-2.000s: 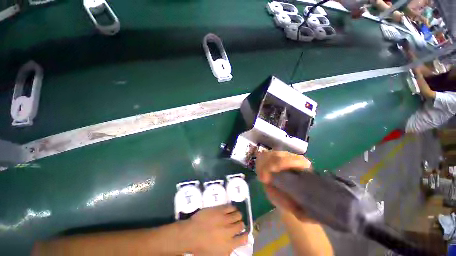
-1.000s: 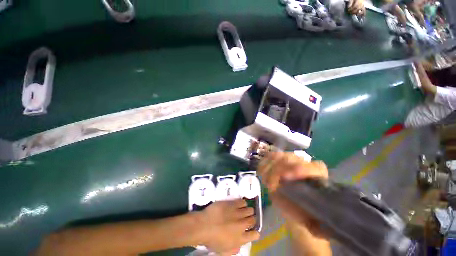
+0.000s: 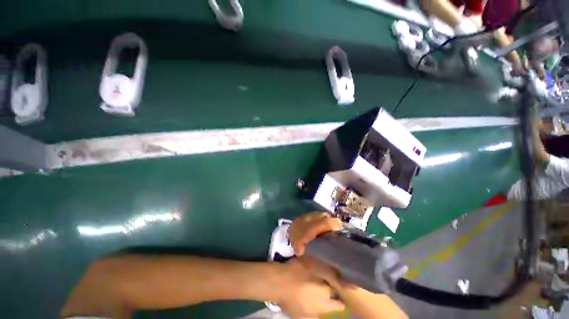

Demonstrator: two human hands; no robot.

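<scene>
My right hand (image 3: 315, 233) is closed around the dark grey electric screwdriver (image 3: 352, 257), over the row of white plastic housings. The tool's tip is hidden behind my hand. My left hand (image 3: 306, 293) lies on the housings, partly covered by the right hand and tool. One white housing (image 3: 281, 241) shows at the left edge of my hands; the others are hidden. The white and black screw feeder (image 3: 390, 149) stands just beyond my right hand, with its metal pickup part (image 3: 352, 202) facing me.
Single white housings (image 3: 123, 87) lie spaced along the green belt, behind a worn white strip (image 3: 206, 142). More housings (image 3: 415, 47) are grouped at the far right near another person's arm (image 3: 450, 14). A black cable (image 3: 529, 187) hangs at right. A pale label (image 3: 388, 219) lies beside the feeder.
My right hand and the screwdriver have moved left from the feeder's pickup to over the housings and my left hand. The cable has swung into view. Belt housings have shifted right in the view.
</scene>
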